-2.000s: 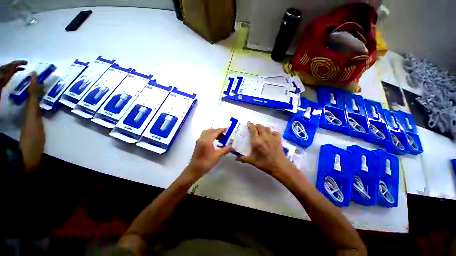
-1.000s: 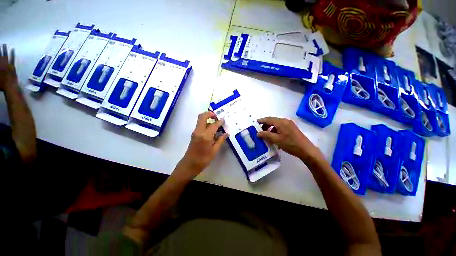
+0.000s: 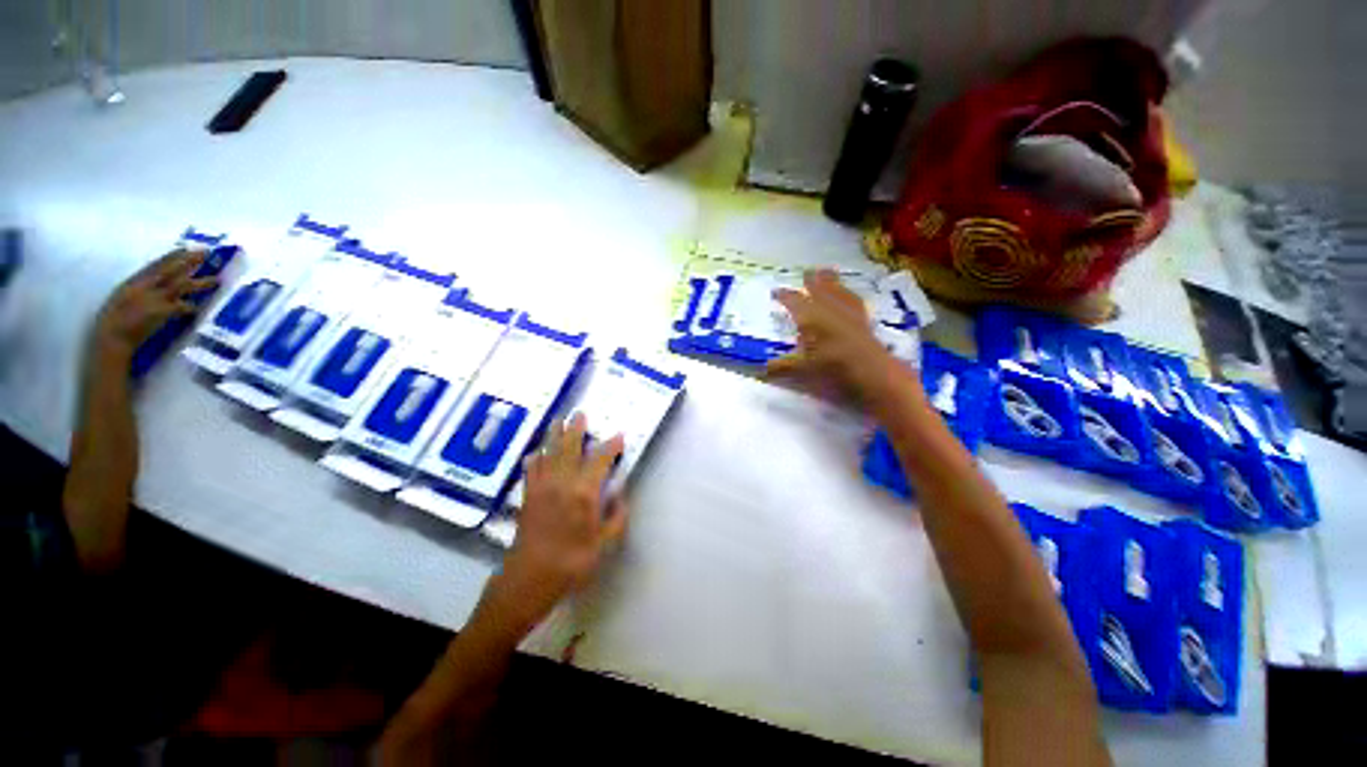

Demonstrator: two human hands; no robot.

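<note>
My left hand (image 3: 562,510) lies on a white-and-blue retail box (image 3: 642,402) at the right end of the overlapping row of filled boxes (image 3: 487,427). Its palm side is hidden, so its hold on the box cannot be told. My right hand (image 3: 834,342) is over the loose pile of flat box blanks (image 3: 735,312), fingers spread. Blue trays (image 3: 1102,397) with white chargers and coiled cables lie in two groups at the right. My right forearm partly covers the front group (image 3: 1135,577).
Another person's hand (image 3: 150,307) is on a box at the row's left end. A phone (image 3: 248,101), brown paper bag (image 3: 637,75), dark flask (image 3: 874,143) and red bag (image 3: 1034,180) stand or lie at the back. Loose cables (image 3: 1286,300) lie far right.
The box that was between my hands is now at the row's right end under my left hand. My right hand has moved up to the flat blanks. The other person's hand now touches the row.
</note>
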